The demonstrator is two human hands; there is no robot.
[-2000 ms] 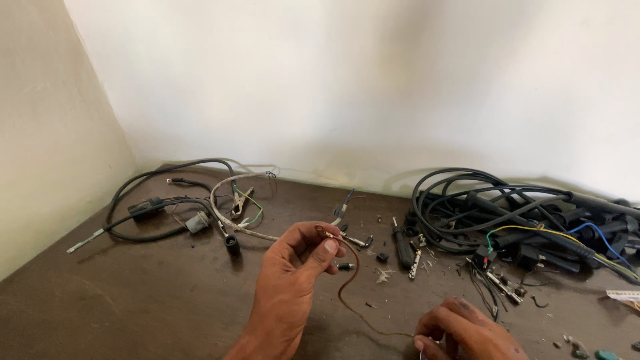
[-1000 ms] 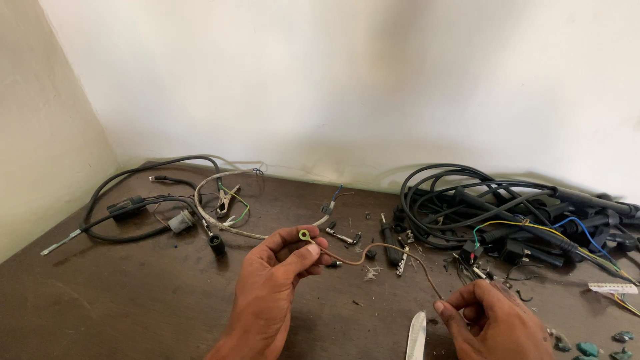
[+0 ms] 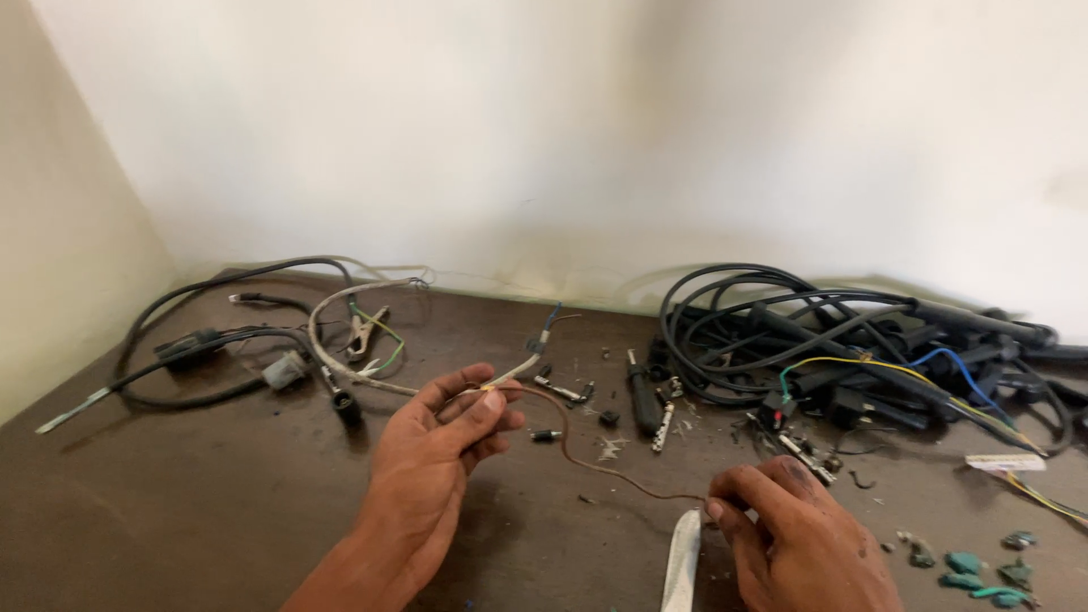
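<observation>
A thin brown wire runs in a loose curve between my two hands. My left hand pinches one end of it between thumb and fingers, where a small yellowish piece shows at the fingertips. Lower on the right, my right hand grips the other end between thumb and index finger. Just left of my right hand, a pale, flat blade points up from the bottom edge; its handle is out of view. A grey cable passes behind my left hand.
Black cables lie heaped at the right by the wall. Nearby are a screwdriver and metal strips. At the left are more black cable, a metal clip and a grey connector. Green scraps lie at the lower right.
The round-ended terminal seen at my left fingertips one second ago is now turned or covered. The blade, out of view two seconds ago, shows near my right hand.
</observation>
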